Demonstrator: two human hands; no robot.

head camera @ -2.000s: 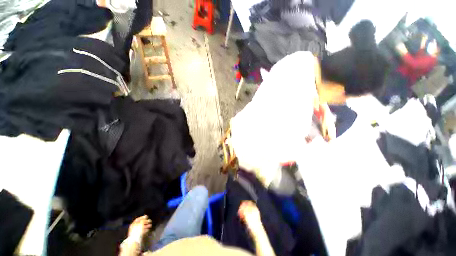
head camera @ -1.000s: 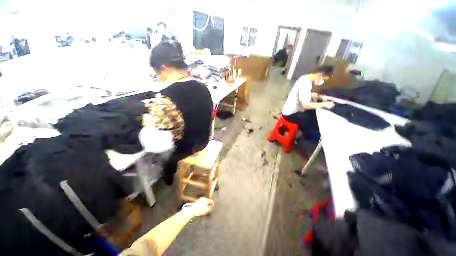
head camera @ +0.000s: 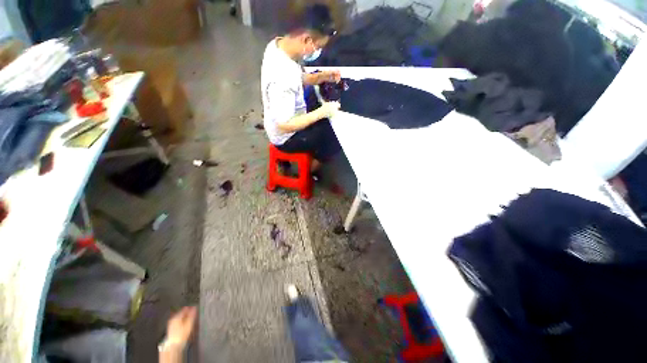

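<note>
My left hand (head camera: 181,326) is at the bottom left, low over the floor. It is small and blurred, no object shows in it, and its finger shape is unclear. My right hand is not in view. My leg in blue jeans (head camera: 308,330) and a light shoe tip show at the bottom centre. Nearest on the right, dark garments (head camera: 560,276) are heaped on a long white table (head camera: 404,181). No hand touches them.
A masked person (head camera: 287,99) sits on a red stool (head camera: 289,170), handling a dark garment (head camera: 397,103). Another red stool (head camera: 415,326) is partly under the right table. A white table (head camera: 60,205) runs along the left. Dark scraps (head camera: 280,237) litter the floor.
The view has turned right and moved forward along the aisle. The seated person is closer and further left. The wooden stool and black-clad person left view. My left hand is lower and further left.
</note>
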